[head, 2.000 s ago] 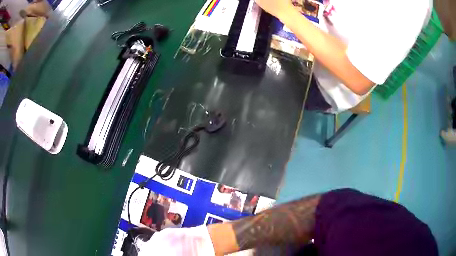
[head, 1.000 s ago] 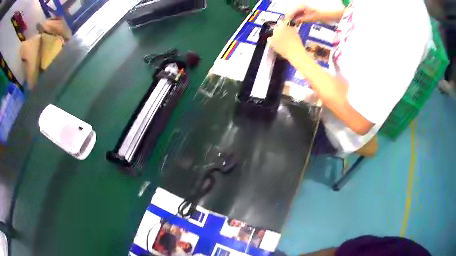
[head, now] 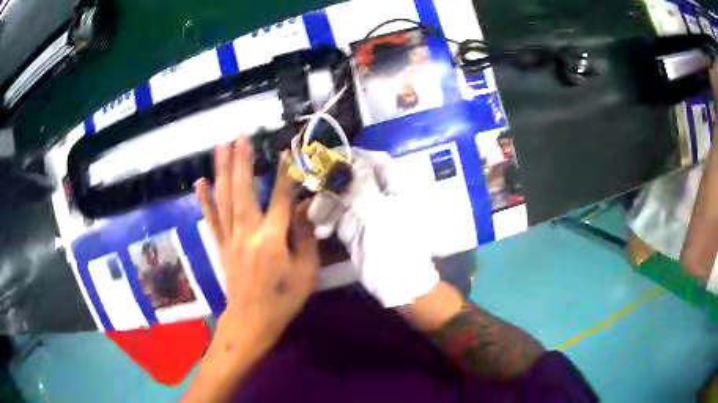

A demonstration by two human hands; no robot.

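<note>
A long black housing (head: 189, 169) with a pale strip inside lies on the printed sheet (head: 425, 201). My right hand (head: 378, 228), in a white glove, holds a small yellow and dark part (head: 319, 167) at the housing's right end. White wires (head: 334, 130) loop up from this part. My left hand (head: 260, 244) is bare, with fingers spread over the housing's near edge and the thumb beside the yellow part. Whether the thumb touches the part is blurred. My right fingertips are partly hidden behind the part.
A black cord (head: 472, 53) lies at the sheet's far edge, with a dark plug (head: 577, 64) further right. Another housing (head: 47, 67) is at the upper left, and one (head: 683, 66) at the far right, near a person's arm (head: 701, 216). A red object (head: 165, 350) shows below the sheet.
The view has swung to the printed sheet. Both my hands now show at a housing, with the yellow part in my gloved right hand. The loose white cover is out of view.
</note>
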